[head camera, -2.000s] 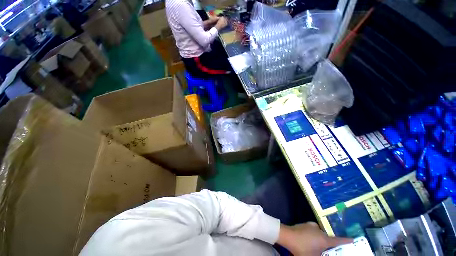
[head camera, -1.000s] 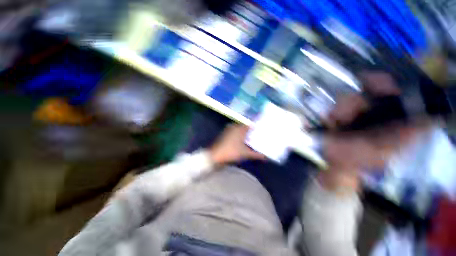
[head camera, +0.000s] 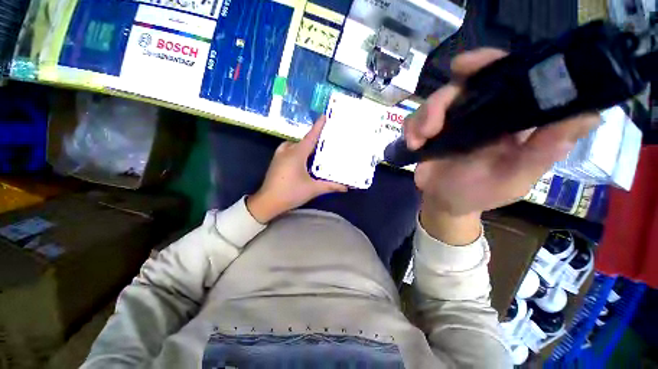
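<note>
My left hand (head camera: 292, 177) holds a white housing (head camera: 349, 143) by its left and lower edges, over my lap at the bench's front edge. A flat white face with small holes near its edges is turned up. My right hand (head camera: 485, 155) is closed around a thick black electric screwdriver (head camera: 530, 94) with a pale label. The screwdriver slants down to the left, and its lower end is at the housing's right edge. I cannot tell whether the bit touches a screw.
The bench's BOSCH-printed sheets (head camera: 167, 52) lie beyond my hands. A silvery screw feeder (head camera: 393, 47) stands behind the housing. White plates (head camera: 602, 148) are stacked at the right, near a red bin (head camera: 635, 230). A carton of white-and-black units (head camera: 552, 295) is lower right; brown cartons (head camera: 86, 252) are left.
The view has swung right and steadied from blur. The white housing is now held clear over my lap, and my right hand with the screwdriver has come to its right edge.
</note>
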